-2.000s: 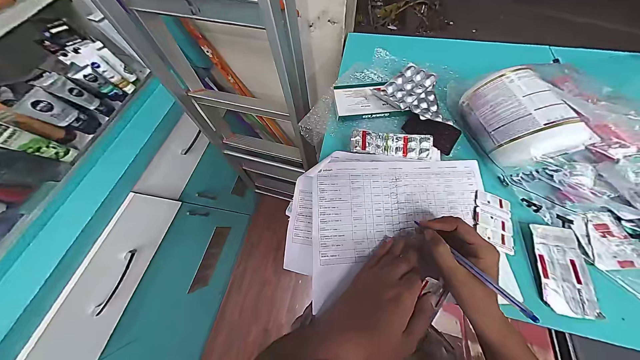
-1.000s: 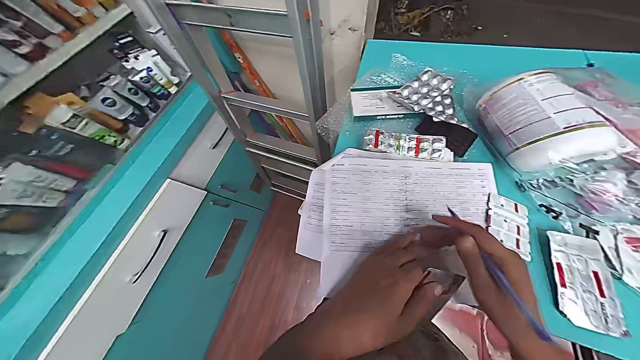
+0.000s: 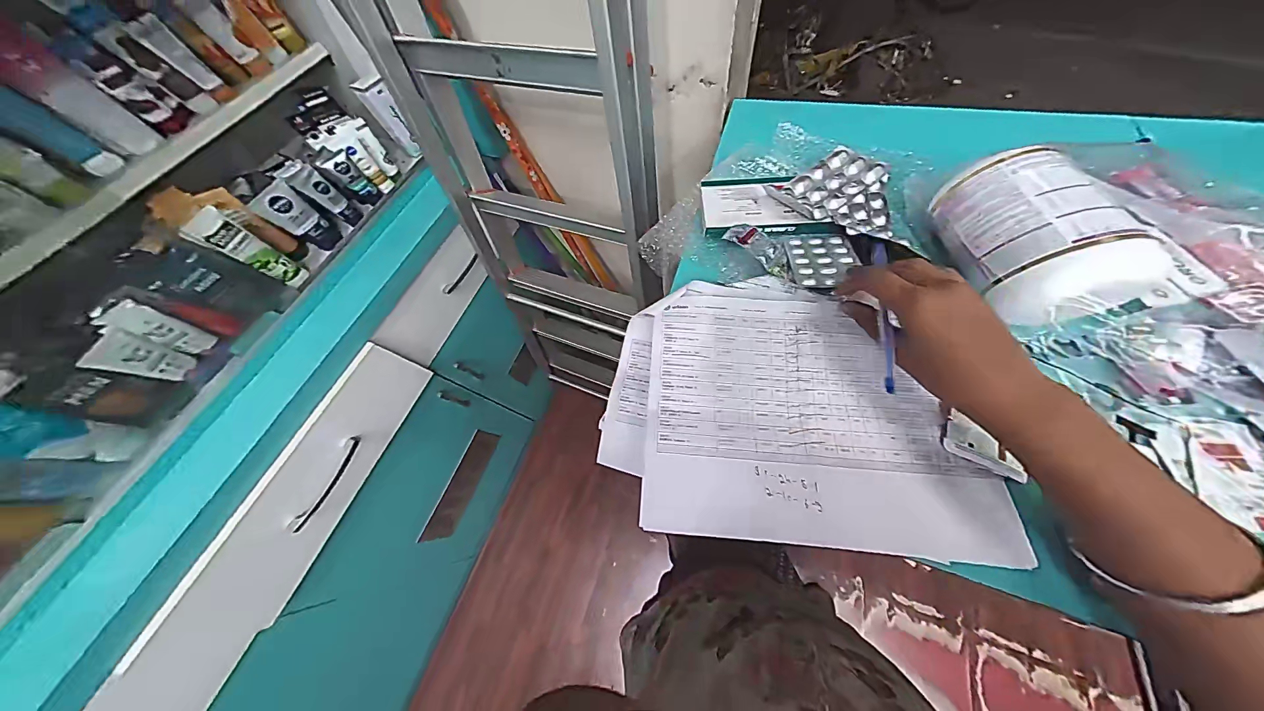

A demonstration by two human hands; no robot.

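My right hand [image 3: 928, 316] reaches over the top right part of a printed table sheet [image 3: 741, 494], with a blue pen [image 3: 886, 336] held in its fingers. Its fingertips are at the edge of a silver blister strip [image 3: 822, 261]; whether they grip it, I cannot tell. Just beyond lie a stack of silver blister packs [image 3: 839, 188] and a white and green medicine box [image 3: 746, 205]. The sheet lies over other papers [image 3: 625, 415] and bears handwriting near its bottom. White blister packs [image 3: 978, 444] are partly hidden under my right forearm. My left hand is not in view.
A large white tub [image 3: 1047, 227] in clear plastic lies on the teal counter [image 3: 790, 123], with plastic bags [image 3: 1195, 336] beside it. A metal ladder [image 3: 617, 118] stands left of the counter. Further left are teal and white drawers [image 3: 365, 494] and shelves of tubes [image 3: 286, 212].
My right hand has moved from writing on the sheet to the blister packs at its top, still with the pen. My left hand has left the sheet and the view.
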